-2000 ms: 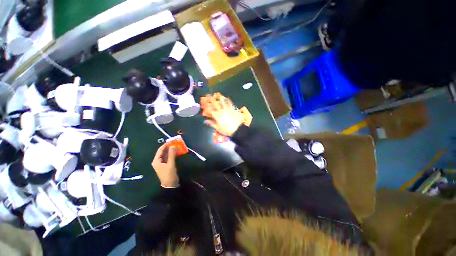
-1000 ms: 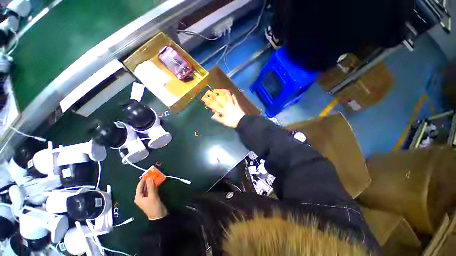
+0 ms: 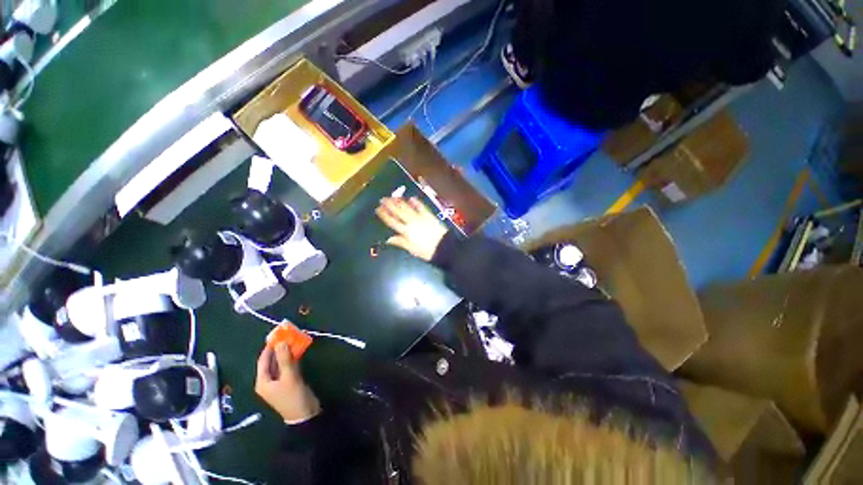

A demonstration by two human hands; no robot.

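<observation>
My left hand (image 3: 282,381) holds an orange sticker sheet (image 3: 291,338) between its fingertips, low over the green mat. My right hand (image 3: 413,227) is spread flat over the mat's right edge, with no object seen in it; what is under the palm is hidden. Two white security cameras with black ball heads (image 3: 264,219) stand side by side left of my right hand. A white cable end (image 3: 350,340) lies beside the orange sheet. Tiny orange bits (image 3: 375,251) lie on the mat.
Many white-and-black cameras (image 3: 90,432) are heaped at the left. A cardboard tray (image 3: 377,152) at the back holds a smartphone (image 3: 333,117). A small carton (image 3: 481,206) is beside the bench end, a large carton (image 3: 653,284) at the right. A person in dark clothing is near a blue stool (image 3: 537,152).
Orange pieces earlier at my right hand are gone from it, and red-and-white bits now show in the small carton. My right hand has moved slightly down and left. My left hand still holds the orange sheet.
</observation>
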